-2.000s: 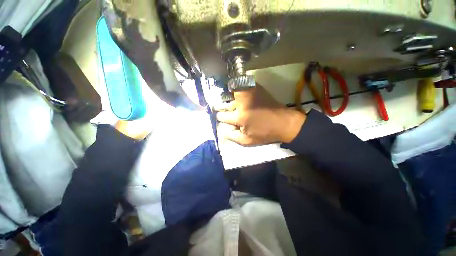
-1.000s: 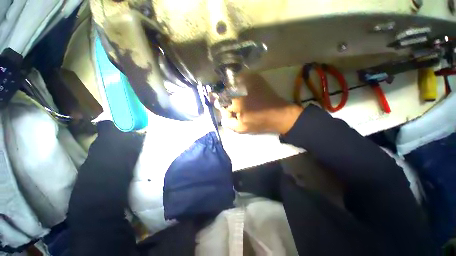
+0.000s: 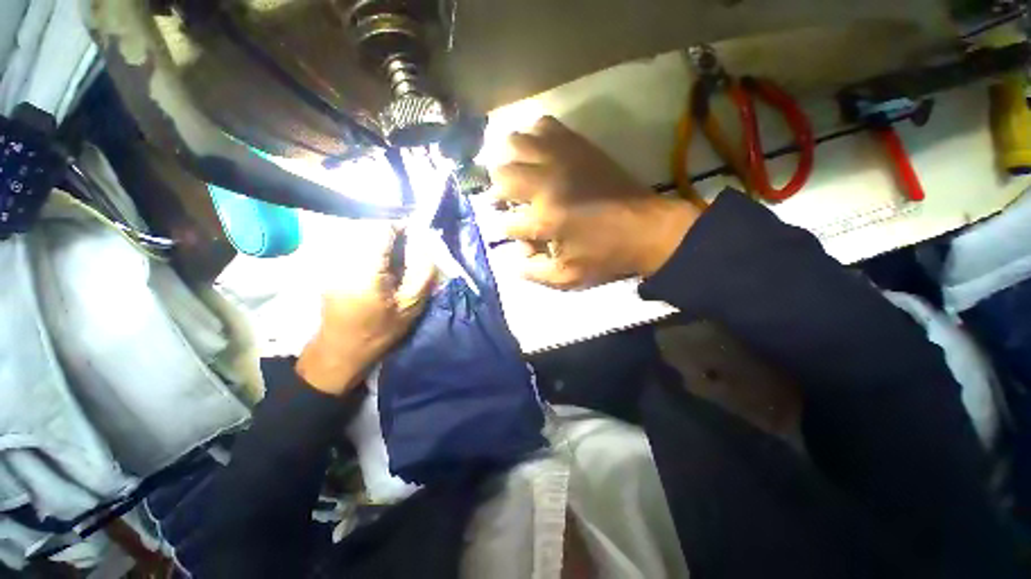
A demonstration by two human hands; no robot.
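Observation:
A navy fabric piece (image 3: pixel 458 396) hangs from the needle area over the table's front edge onto the lap, gathered near its top with a pale edge. My left hand (image 3: pixel 379 300) is left of it, fingers closed on its upper left edge under the bright light. My right hand (image 3: pixel 577 209) is right of the piece, fingers curled and partly apart beside the needle area; whether it touches the fabric I cannot tell. The sewing machine head (image 3: pixel 565 40) is overhead with its knurled knob (image 3: pixel 414 117). Glare hides the needle.
Scissors with orange and red handles (image 3: pixel 774 141), a red-handled tool (image 3: pixel 901 164) and a yellow handle (image 3: pixel 1010 124) lie on the table at right. A turquoise object (image 3: pixel 256 219) is left of the needle. Pale pieces (image 3: pixel 124 328) are piled at left; a black device (image 3: pixel 28 170) stands above them.
My left hand has come into view from the left and moved to the fabric. My right hand's fingers have opened somewhat. The view has shifted closer to the machine, whose knob appears further left.

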